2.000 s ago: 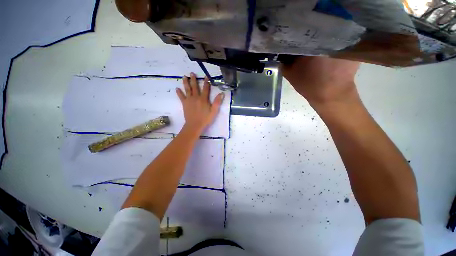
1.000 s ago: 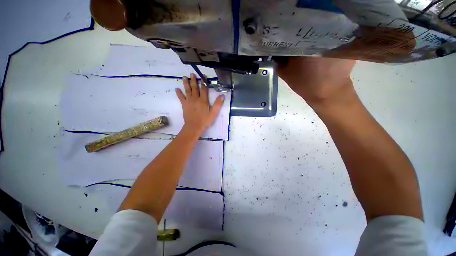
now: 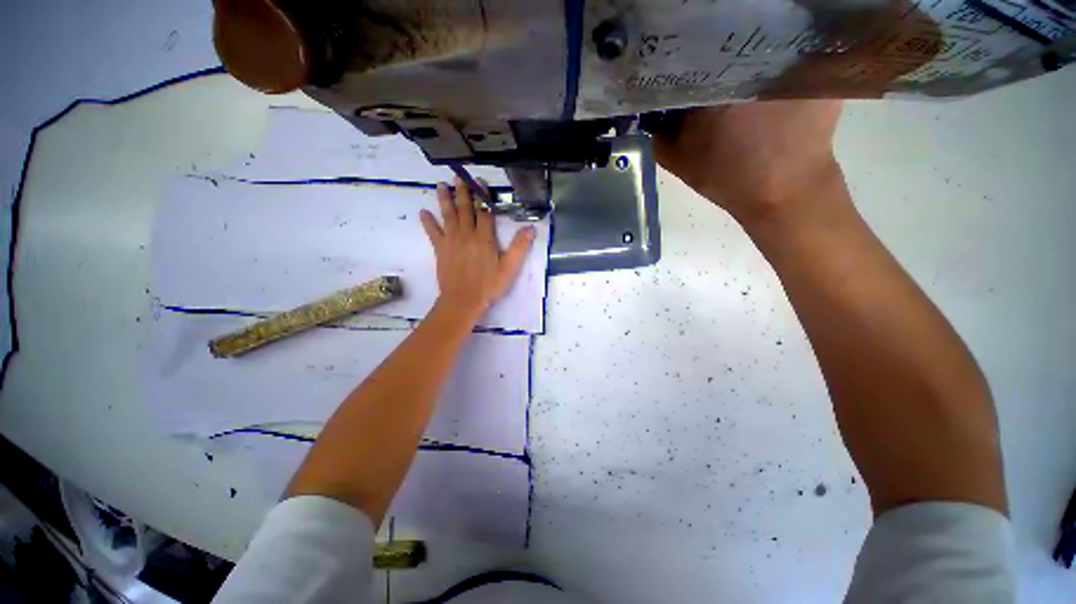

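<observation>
The cutting machine (image 3: 472,59) fills the top of the picture, its orange-brown knob (image 3: 262,45) at the left end. Its flat base plate (image 3: 602,207) lies at the right edge of the paper-topped fabric lay (image 3: 283,242). The presser foot (image 3: 519,210) is at that edge, beside my left fingers. My left hand (image 3: 474,254) lies flat on the paper, fingers spread, holding nothing. My right hand (image 3: 755,153) is up under the motor's right side, its fingers closed round the mostly hidden black handle. Dark cut lines run across the paper.
A gold-brown weight (image 3: 307,316) lies slanted on the paper left of my left forearm. Another short weight (image 3: 399,553) is near the bottom. A larger dark-edged lay (image 3: 106,53) is at upper left. A white bucket (image 3: 104,525) is below the table edge. Dark lint dots the table (image 3: 696,413).
The machine's motor has tilted and turned slightly, while its base plate stays almost in place. My left hand remains flat beside the presser foot. My right hand stays at the handle.
</observation>
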